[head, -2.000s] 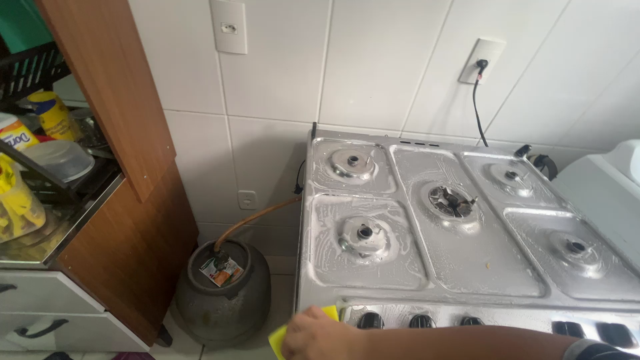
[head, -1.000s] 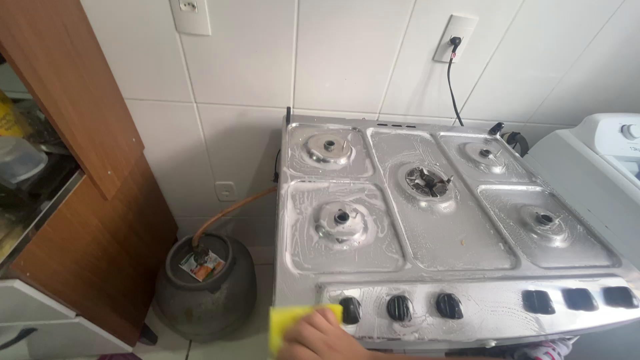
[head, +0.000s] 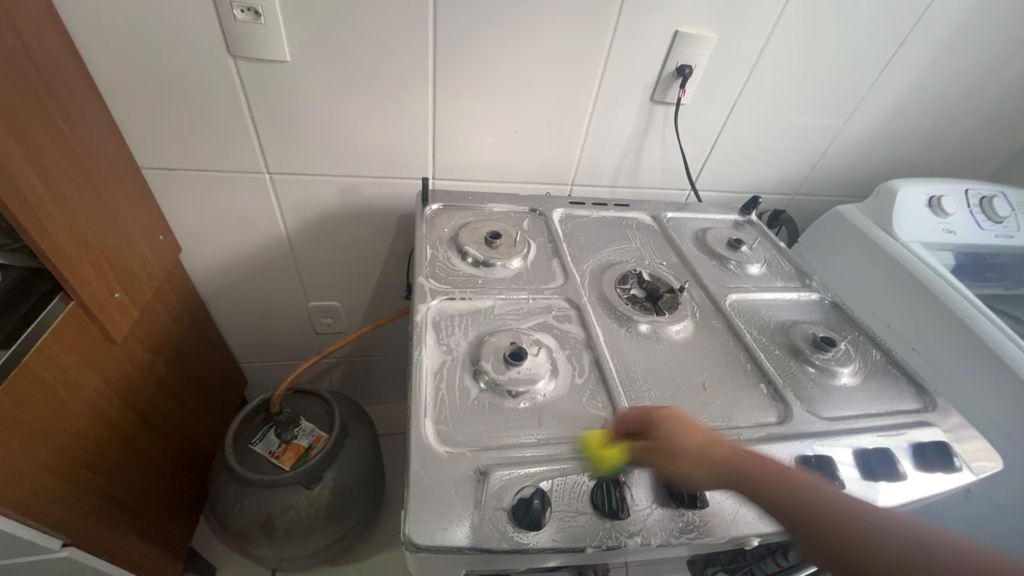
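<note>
My right hand (head: 680, 448) grips a yellow sponge (head: 604, 453) over the front strip of a stainless steel gas stove (head: 512, 436), just above the black control knobs (head: 611, 498). Hand and sponge are slightly blurred. White soapy film and suds streak the cooktop around the burner bases (head: 516, 355), and the grates are off. In the middle section sits a larger burner (head: 652, 292) with a slotted metal part. The forearm hides part of the front panel on the right. My left hand cannot be made out.
A grey gas cylinder (head: 296, 496) stands on the floor left of the stove, joined to an orange-brown hose (head: 340, 344). A wooden cabinet (head: 120, 400) is at the far left. A white washing machine (head: 880, 264) stands at the right. A black power cord (head: 682, 148) hangs from a wall outlet.
My right hand has moved with the sponge from the stove's front left corner to the right, above the knobs.
</note>
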